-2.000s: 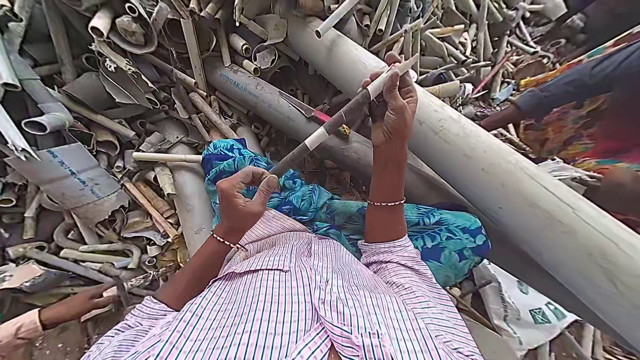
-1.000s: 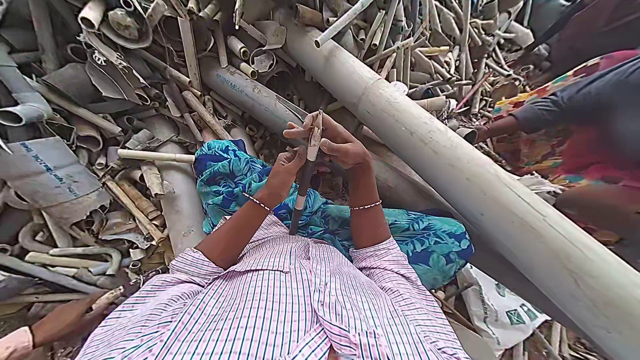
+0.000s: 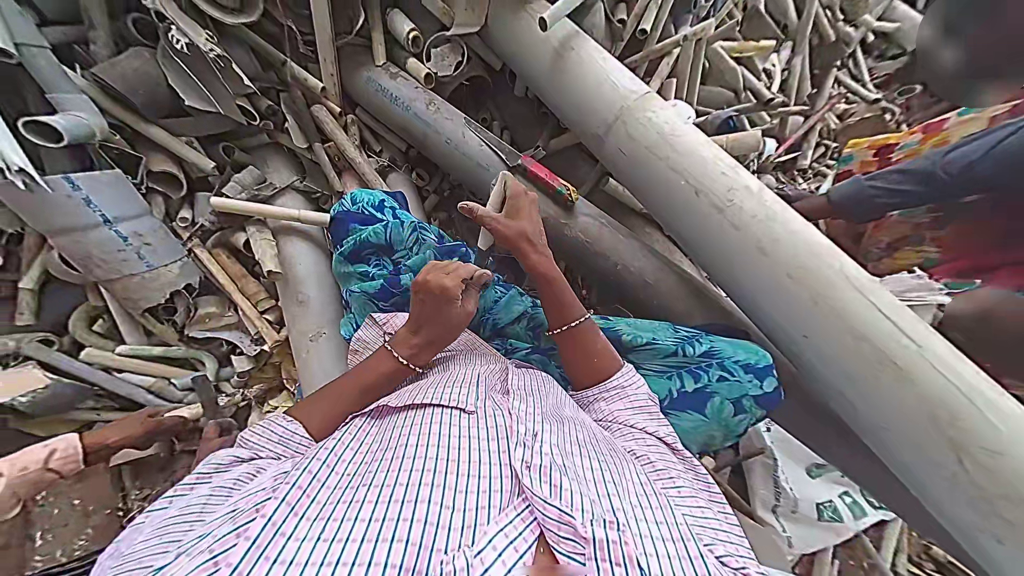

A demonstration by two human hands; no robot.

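Note:
A narrow pipe (image 3: 490, 210), pale at the top and dark lower down, stands steeply between my two hands over the blue floral cloth (image 3: 640, 344) on my lap. My right hand (image 3: 520, 220) grips its pale upper part, thumb pointing left. Lower and to the left, my left hand (image 3: 445, 302) is closed at the dark lower part, whose end is hidden in the fist. Just beyond my right hand, a knife with a red handle (image 3: 547, 178) lies on a thick grey pipe (image 3: 432, 108), its blade towards the upper left.
A large pale grey pipe (image 3: 704, 192) slants across to the lower right. Scrap pipes and elbow fittings (image 3: 60, 128) are heaped around. Another person's hands (image 3: 136, 432) are at the lower left; a person's dark sleeve (image 3: 920, 192) reaches in at right. A printed white sack (image 3: 800, 488) lies lower right.
Two seconds ago the narrow pipe slanted across, with my right hand high and my hands wide apart. Both hands then came close together; now my left hand is lower, and the red-handled knife shows more fully.

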